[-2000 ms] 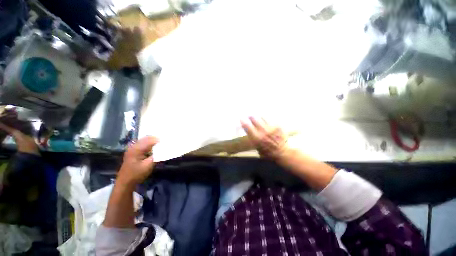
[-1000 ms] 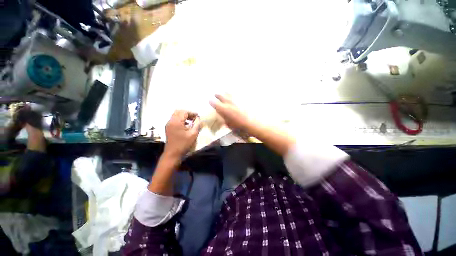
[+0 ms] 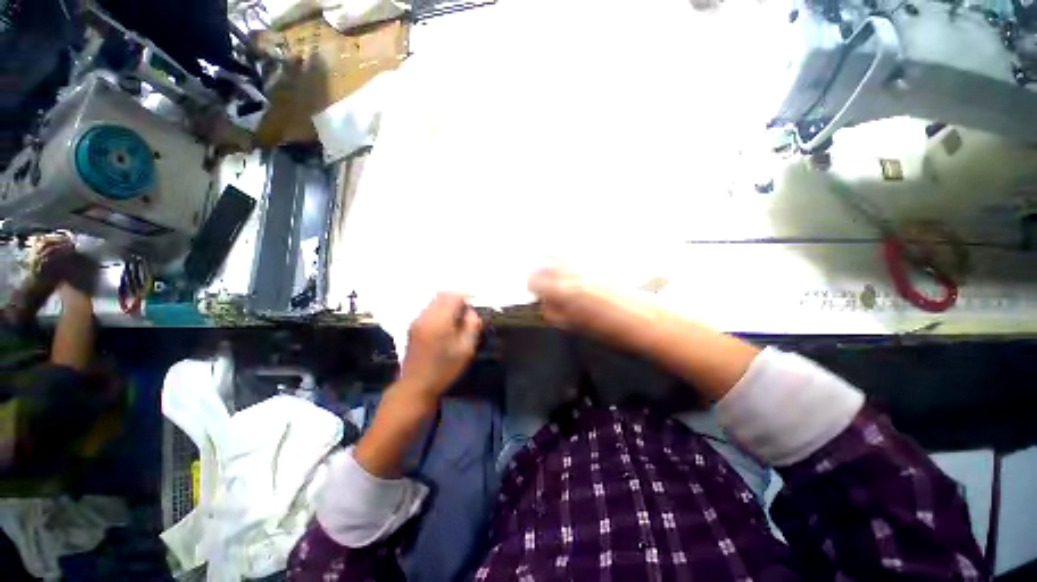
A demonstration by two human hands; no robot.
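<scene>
A white fabric piece (image 3: 500,171) lies over the table in front of me, overexposed, so its edges are hard to see. My left hand (image 3: 445,339) is closed at the table's front edge, its fingertips pinching the fabric's near edge. My right hand (image 3: 557,298) is a little to the right, its fingertips also closed on the near edge. A short stretch of edge shows between the two hands. The sewing machine (image 3: 910,80) stands at the upper right, apart from both hands.
Scissors with a red loop (image 3: 919,273) lie on the machine bed at the right. Brown cardboard (image 3: 330,68) is at the upper left. Another machine with a teal wheel (image 3: 115,160) stands left, with a person's hand (image 3: 55,264) beside it. White garments (image 3: 256,466) hang below the table.
Since one second ago, my left hand has moved down and slightly right, to the table edge. My right hand has moved right and down, and its fingers have closed on the edge.
</scene>
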